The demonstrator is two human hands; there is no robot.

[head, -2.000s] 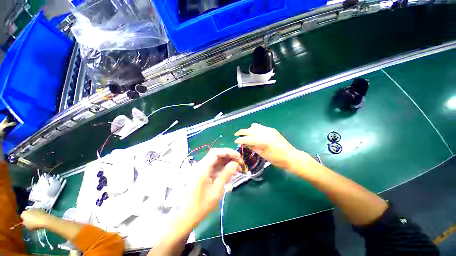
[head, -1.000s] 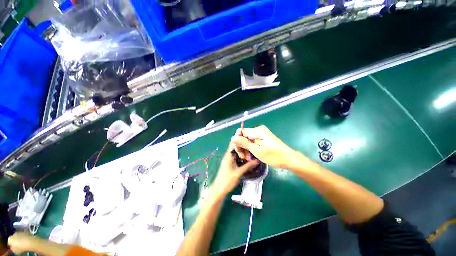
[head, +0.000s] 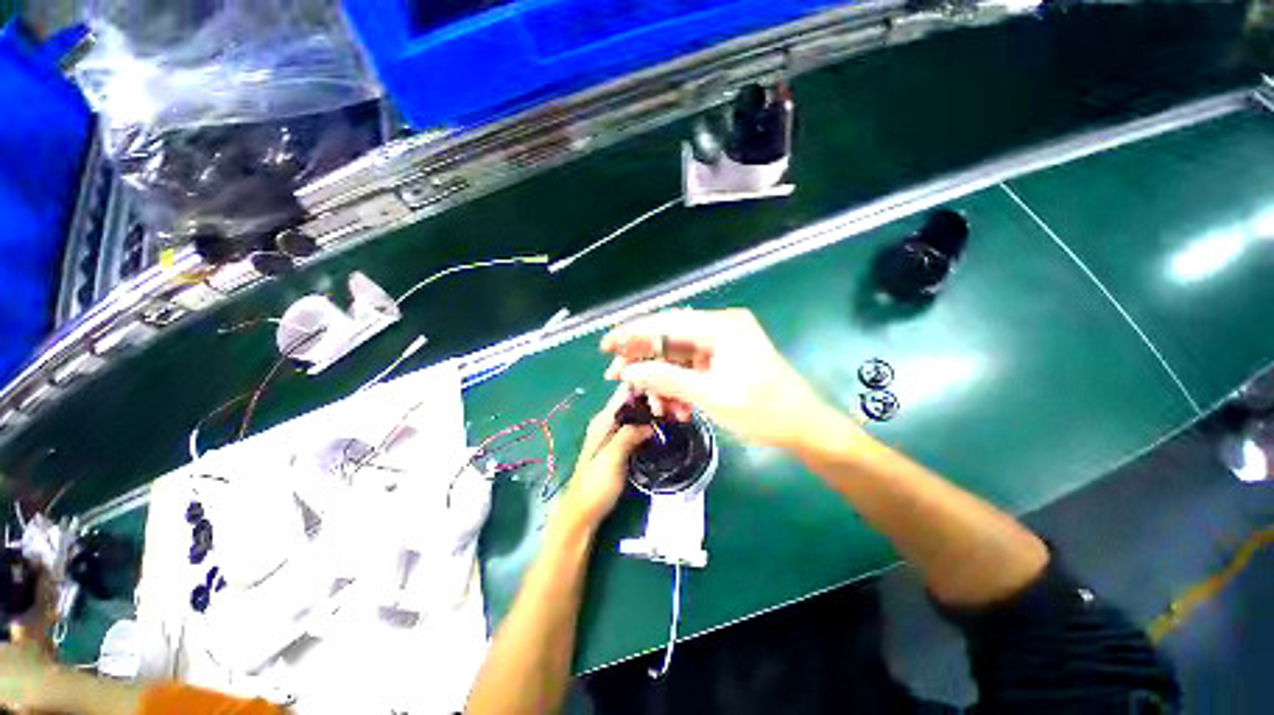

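A white camera housing (head: 674,525) lies on the green bench with its foot towards me and a white tail cable (head: 676,615) running from it. A dark round black housing (head: 674,455) sits in its mouth. My left hand (head: 608,454) holds the black housing at its left side, with the fingertips at its top. My right hand (head: 699,370) is just above, with bent fingers near the top of the black housing. Whether it pinches a thin wire there cannot be told.
Two small black rings (head: 876,390) and a spare black housing (head: 922,259) lie to the right. A white sheet (head: 454,615) with housings lies left. The conveyor (head: 559,210) carries two white units. Another person's arm (head: 84,687) shows lower left.
The white housing went from tilted in my hands to lying with its foot towards me. My right hand has lifted slightly and its fingers have opened somewhat. The camera view has shifted.
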